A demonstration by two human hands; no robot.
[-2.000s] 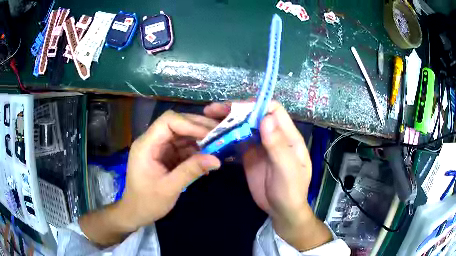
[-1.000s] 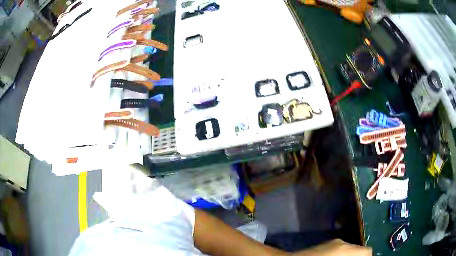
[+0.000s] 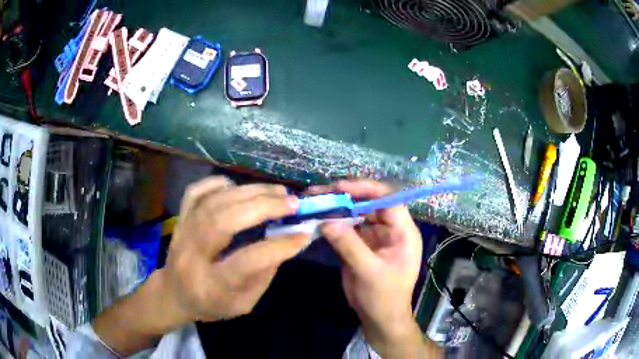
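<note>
A blue smartwatch [image 3: 324, 205] is held edge-on above the lap, just in front of the bench edge. Its blue strap [image 3: 420, 191] sticks out to the right and is blurred. A white slip [image 3: 301, 228] lies against the watch's lower side. My left hand [image 3: 235, 245] grips the watch's left end between fingers and thumb. My right hand [image 3: 378, 252] holds its right end by the strap joint, thumb on the white slip. The watch's faces are hidden.
On the green bench [image 3: 336, 91] lie a blue watch body [image 3: 196, 64], a pink-framed one [image 3: 246, 77], loose straps [image 3: 87, 56], a green screwdriver [image 3: 578, 200], an orange-yellow screwdriver [image 3: 544, 174], a thin rod [image 3: 507, 175] and a tan ring [image 3: 565, 100]. A white tray [image 3: 35, 210] stands left.
The view swung left to the trays and strapped watches, then back to the bench. Compared with the oldest frame, the strap has dropped from upright to nearly level, and the slip lies under the watch.
</note>
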